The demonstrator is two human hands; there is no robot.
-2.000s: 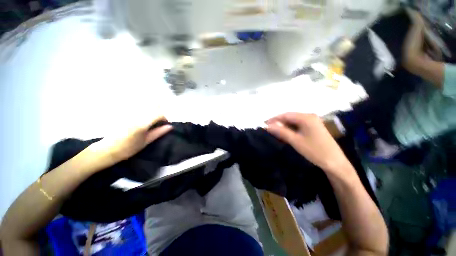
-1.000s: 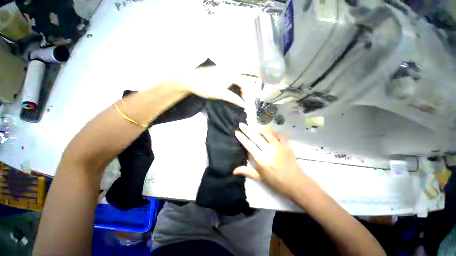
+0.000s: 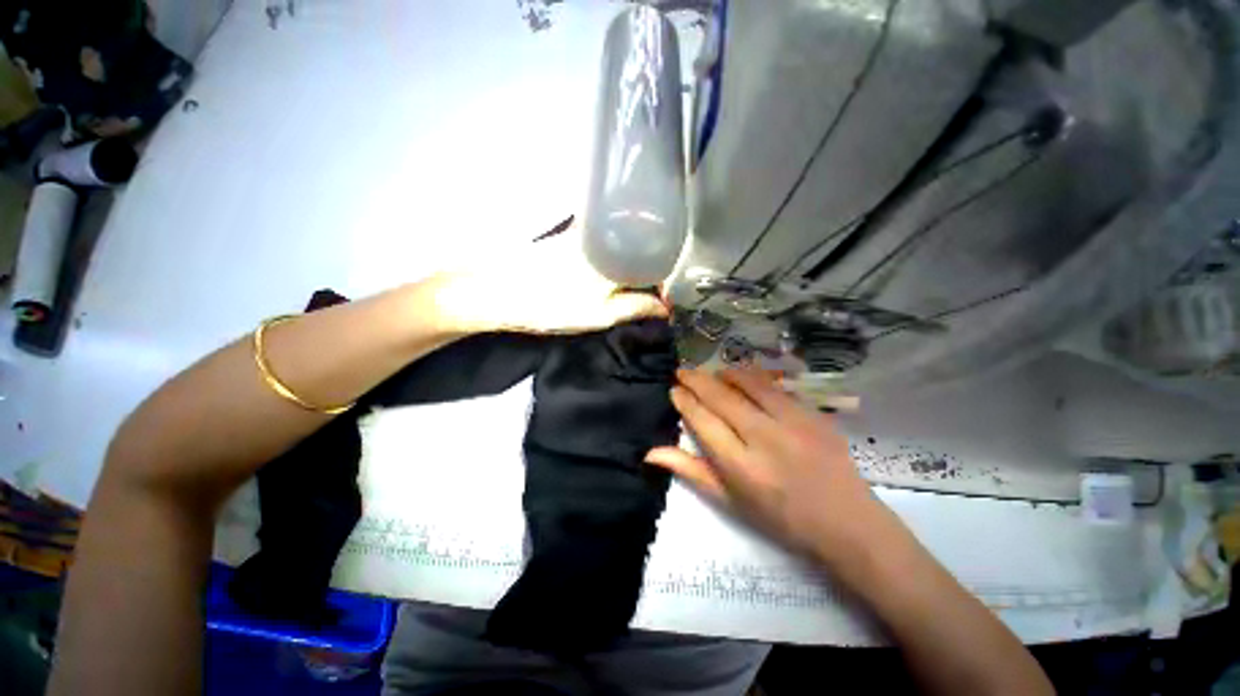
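Note:
The black garment piece [image 3: 585, 476] lies on the white table in two strips joined at the back, with white table between them. Its lower ends reach the table's near edge. My left hand [image 3: 544, 292] lies over the cloth's far end, thumb towards the presser foot area, its fingers partly washed out by glare and behind the clear tube. My right hand [image 3: 762, 442] lies flat at the cloth's right edge, fingertips on it and fingers slightly apart. The sewing machine head [image 3: 925, 177] stands at the right. The needle cannot be made out.
The clear rounded tube [image 3: 636, 150] hangs above my left hand. White thread cones [image 3: 49, 245] lie at the far left beside dark cloth. Printed ruler marks run along the table's near edge [image 3: 762, 615]. A blue crate [image 3: 306, 628] is below the table. A small white block [image 3: 1106, 498] sits at right.
My hands came from the gathered cloth over the lap to the cloth beside the machine. In the last second the view has moved closer, and the hands keep nearly the same places on the cloth.

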